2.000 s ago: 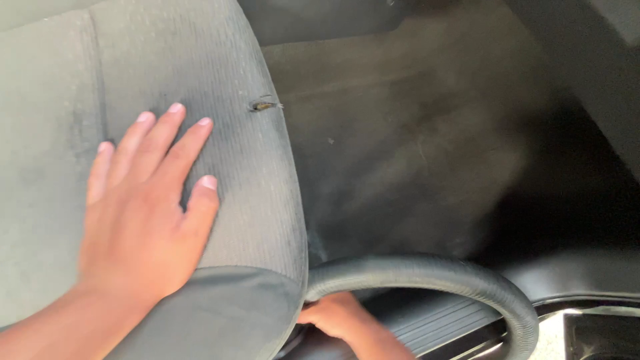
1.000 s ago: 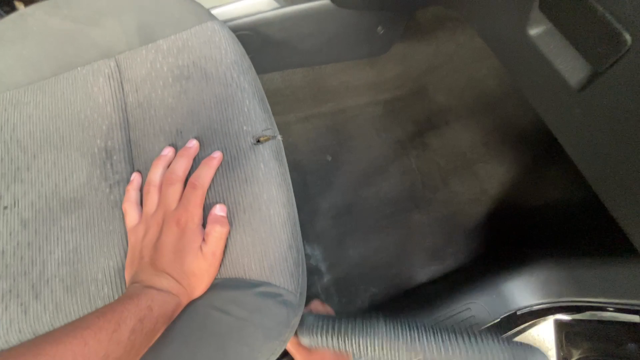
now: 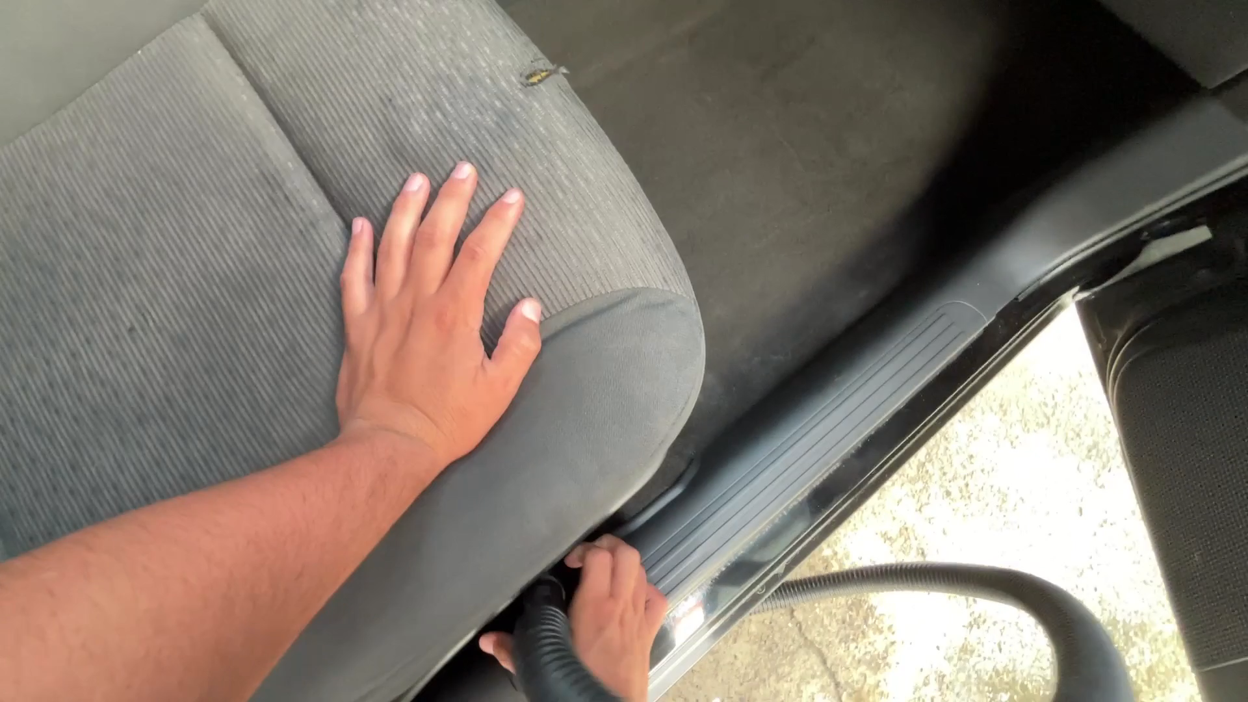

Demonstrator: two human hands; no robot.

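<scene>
My left hand (image 3: 424, 322) lies flat with spread fingers on the grey ribbed fabric of a car seat cushion (image 3: 175, 253), near the seam with its smooth side bolster. The fabric has a small torn hole (image 3: 539, 75) close to the cushion's edge. Lower down, my right hand (image 3: 609, 604) is wrapped at the end of a black corrugated hose (image 3: 558, 643), in the gap between the seat's side and the door sill. The hose's tip and part of the fingers are hidden there.
A ribbed plastic door sill (image 3: 819, 429) runs diagonally beside the dark carpeted footwell (image 3: 780, 166). Outside, another stretch of corrugated hose (image 3: 936, 577) curves over sunlit ground (image 3: 916, 507). The open door's dark panel (image 3: 1189, 439) stands at the right.
The view has shifted toward the sill. My right hand and the hose have moved back along the seat's side, away from the cushion's front corner. My left hand still rests on the seat.
</scene>
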